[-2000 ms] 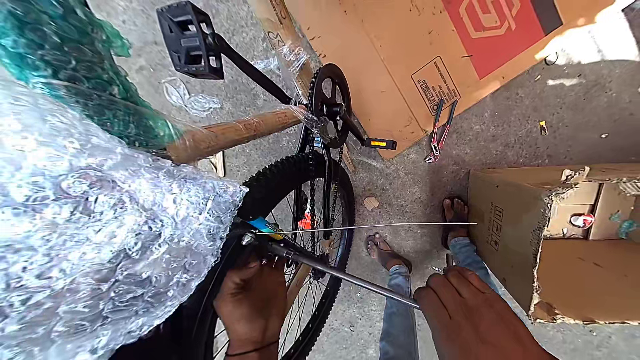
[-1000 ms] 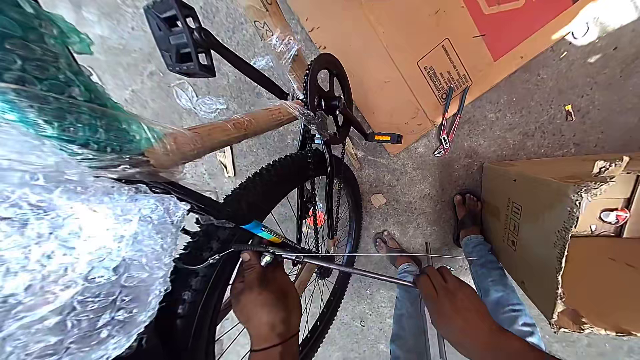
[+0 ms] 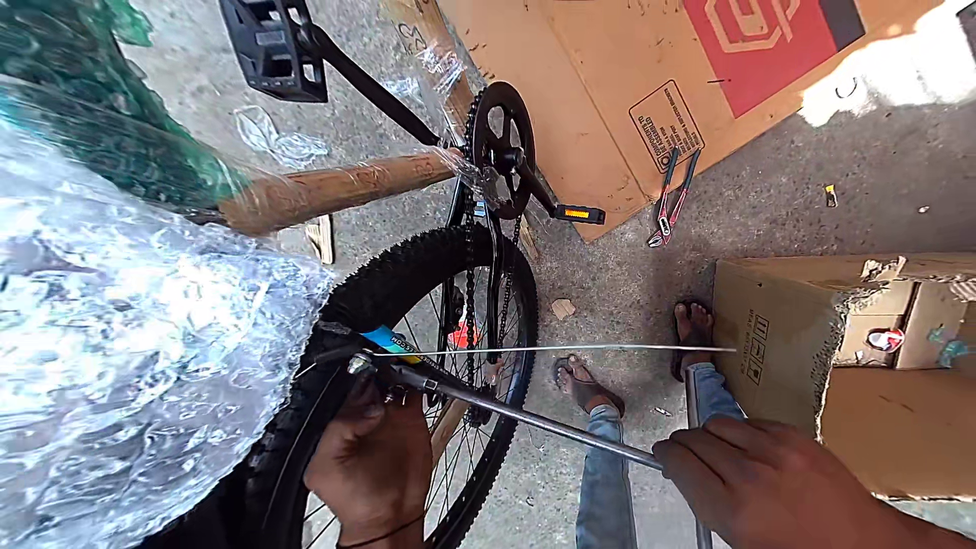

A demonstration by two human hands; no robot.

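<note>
My right hand (image 3: 732, 473) is closed around the bent end of a long steel socket wrench (image 3: 549, 423). The wrench shaft slants up and left toward a bolt (image 3: 358, 364) beside a knobby bicycle tire (image 3: 381, 282). My left hand (image 3: 374, 450) is at the wrench's far end, its fingers around small parts near the bolt; exactly what they grip is partly hidden. A thin brake cable (image 3: 579, 348) runs rightward from the bolt, its end loose. A blue and yellow label (image 3: 393, 343) lies above the wrench. Bubble wrap (image 3: 152, 328) covers the bicycle's left part.
A chainring (image 3: 499, 149) and pedal (image 3: 274, 49) rise beyond the wheel. Red-handled pliers (image 3: 671, 206) lie partly on flattened cardboard (image 3: 579, 91). An open carton (image 3: 778, 328) stands at the right. Two sandalled feet (image 3: 587, 385) are on the concrete below. Clear plastic scraps (image 3: 278, 141) lie at the upper left.
Both hands stay at the wrench and bolt area. The bent handle under my right hand has changed its angle slightly. The view has shifted a little.
</note>
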